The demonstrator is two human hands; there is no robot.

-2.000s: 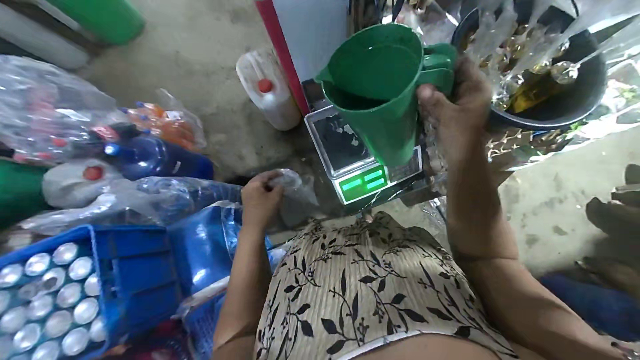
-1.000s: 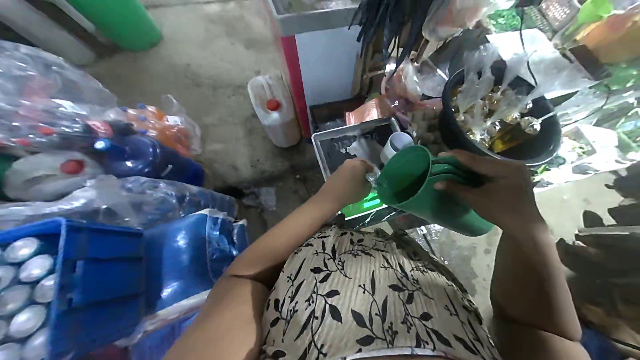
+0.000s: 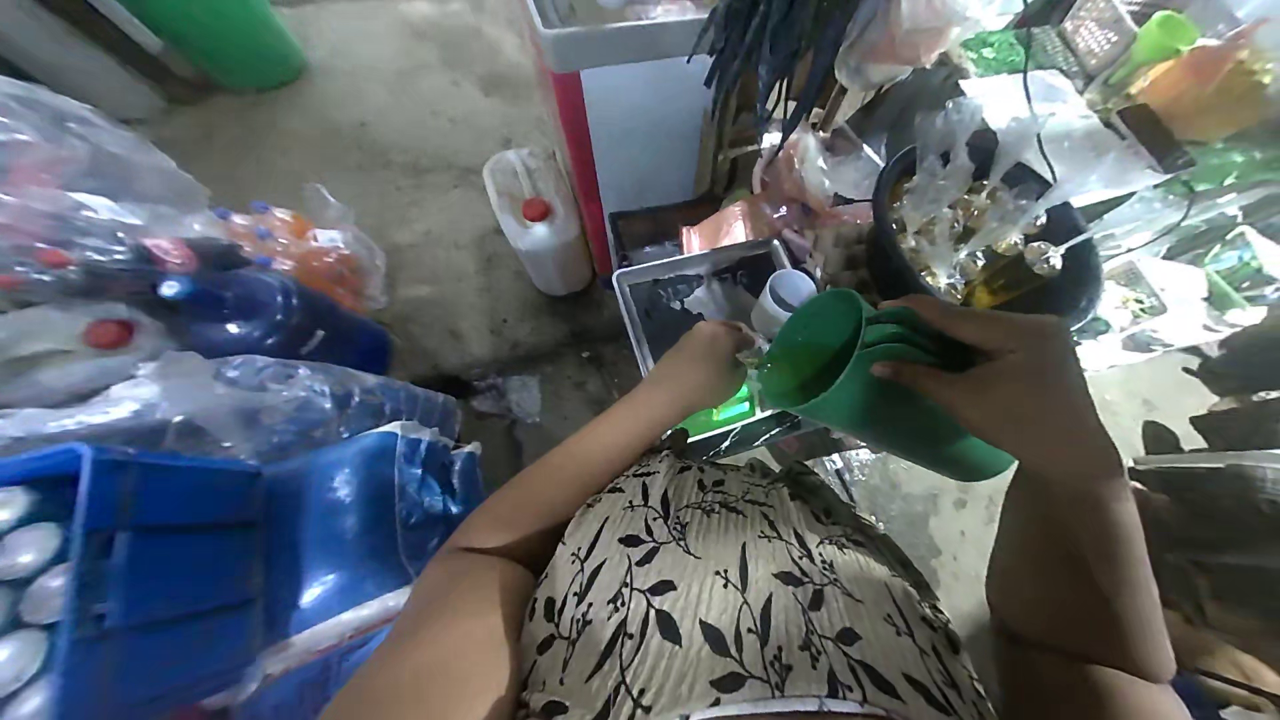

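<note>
My right hand (image 3: 985,375) grips the handle of a green plastic pitcher (image 3: 890,420), which is tilted with its spout to the left and holds liquid. At that spout my left hand (image 3: 705,365) pinches a small clear plastic bag (image 3: 752,358), mostly hidden by the fingers. Below and behind them lies a digital scale (image 3: 638,318) with a lit green display (image 3: 735,408). A white cup (image 3: 785,298) stands on the scale's dark top, just beyond the spout. To the right, a black tub (image 3: 1085,285) holds several knotted clear bags of yellowish liquid.
A white jug with a red cap (image 3: 540,235) stands on the floor beside a red and white cooler (image 3: 645,135). At the left are a blue crate (image 3: 170,560) of cans and wrapped bottles (image 3: 300,260). Black strips (image 3: 775,50) hang above the scale.
The pitcher was upright over the scale two seconds ago and is now tilted left. My left hand has moved right from beside the scale to the spout. The white cup has come into sight.
</note>
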